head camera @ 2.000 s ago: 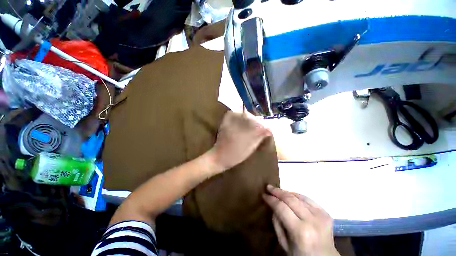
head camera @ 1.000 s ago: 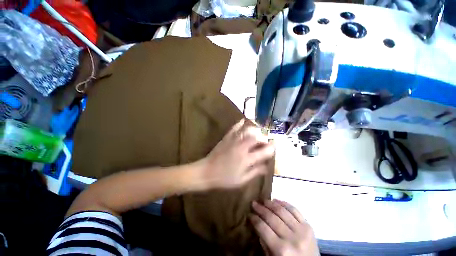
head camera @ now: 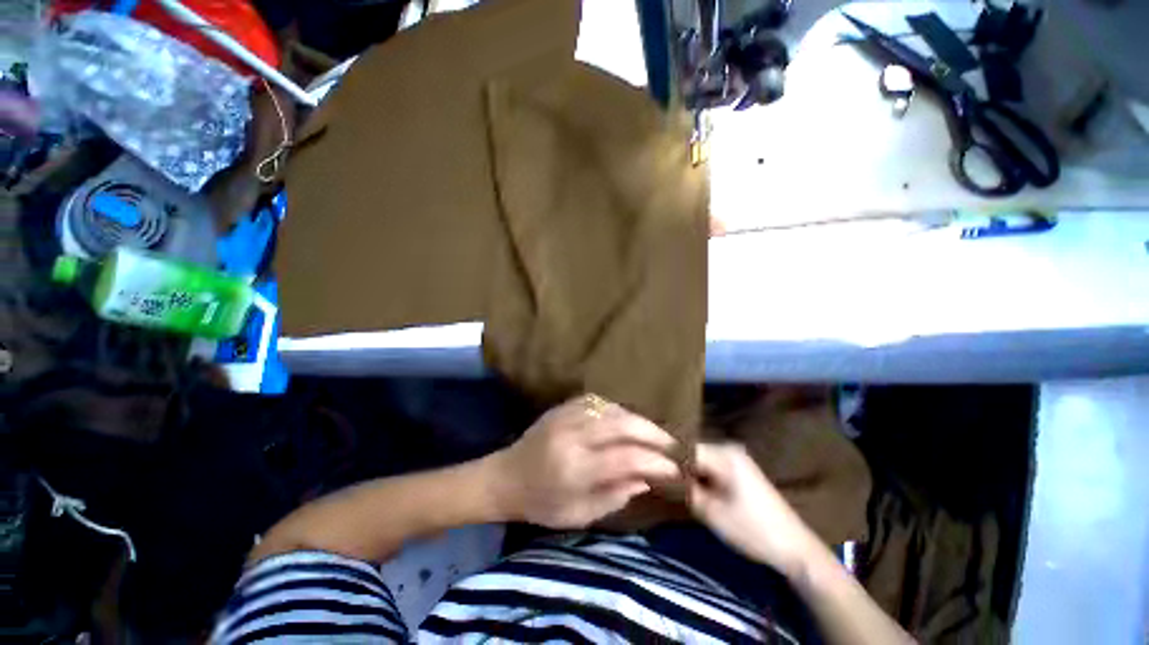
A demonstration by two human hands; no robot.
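Observation:
A brown cloth panel (head camera: 605, 239) runs from the sewing machine's needle area (head camera: 697, 145) down over the table's front edge. My left hand (head camera: 586, 464) and my right hand (head camera: 743, 498) meet at its right edge, below the table edge, and pinch the cloth there; both are slightly blurred. A larger flat brown garment piece (head camera: 378, 202) lies on the table to the left, partly under the panel. The presser foot is small and its contact with the cloth is hard to make out.
Black scissors (head camera: 995, 145) and a slim blue tool (head camera: 1008, 224) lie right of the needle. A green bottle (head camera: 170, 292), a grey round ribbed object (head camera: 120, 217) and a silvery plastic bag (head camera: 158, 101) are at the left. More brown cloth (head camera: 806, 460) hangs below the table.
The view has tilted down. Both hands have moved from the cloth on the table near the needle to its edge below the table front. The panel now hangs straighter from the needle.

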